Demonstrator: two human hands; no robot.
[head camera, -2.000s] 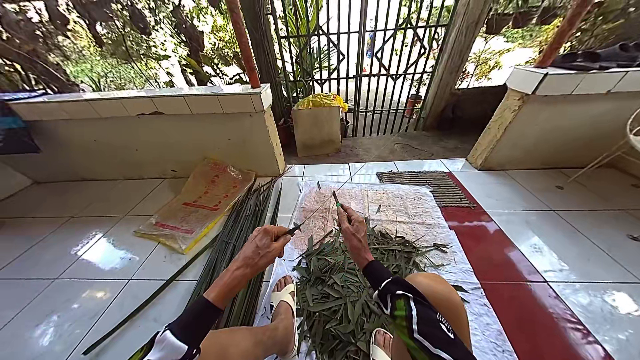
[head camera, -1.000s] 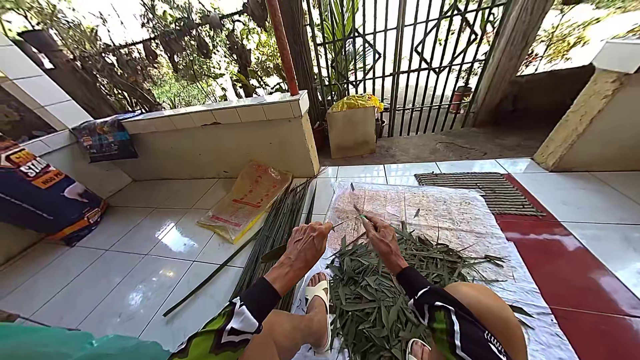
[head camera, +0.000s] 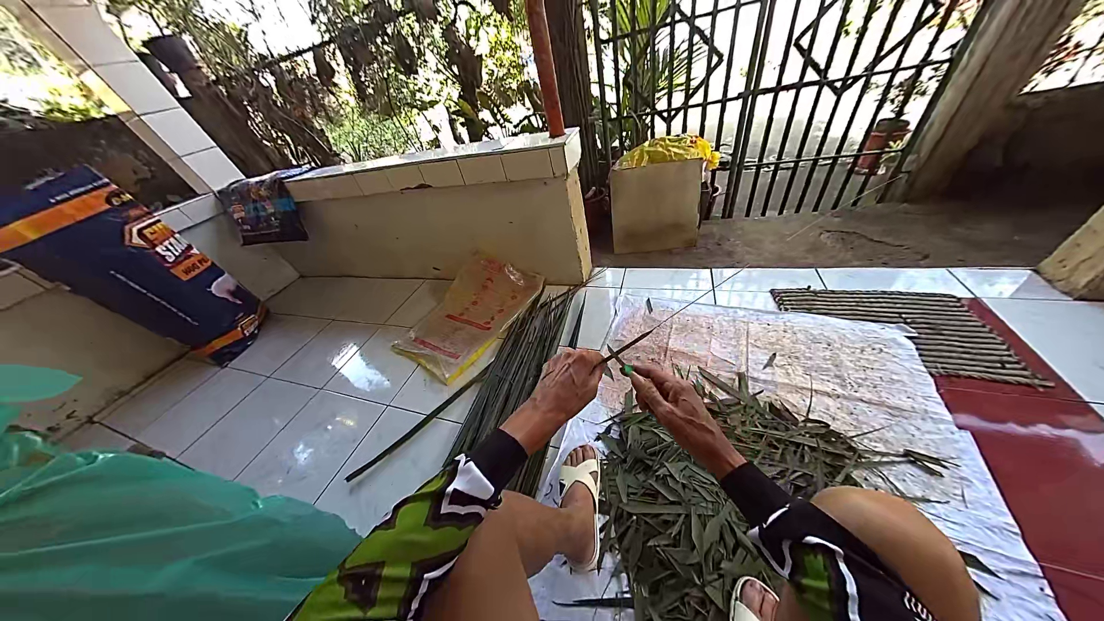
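Note:
My left hand (head camera: 567, 385) is closed on a thin dark leaf strip (head camera: 636, 341) that runs up and to the right, tapering to a fine line. Close at its right, my right hand (head camera: 677, 405) grips a small knife (head camera: 623, 366) with a bit of green at the fingers; its short dark blade crosses the strip. Under my right hand a heap of cut green leaf pieces (head camera: 681, 509) lies on a white sheet (head camera: 828, 349) with brownish print. Beside my left forearm is a bundle of long dark-green leaf strips (head camera: 517, 366) on the tiles.
A clear plastic bag with red print (head camera: 470, 319) lies left of the bundle. A green plastic sheet (head camera: 164, 535) is at lower left, a large dark blue sack (head camera: 129, 259) behind it. A ribbed mat (head camera: 914, 332) lies at right. A low wall (head camera: 440, 220) and a metal gate (head camera: 768, 112) stand ahead.
The view has swung left, bringing the blue sack and green plastic into sight. Both hands remain close together above the leaf heap.

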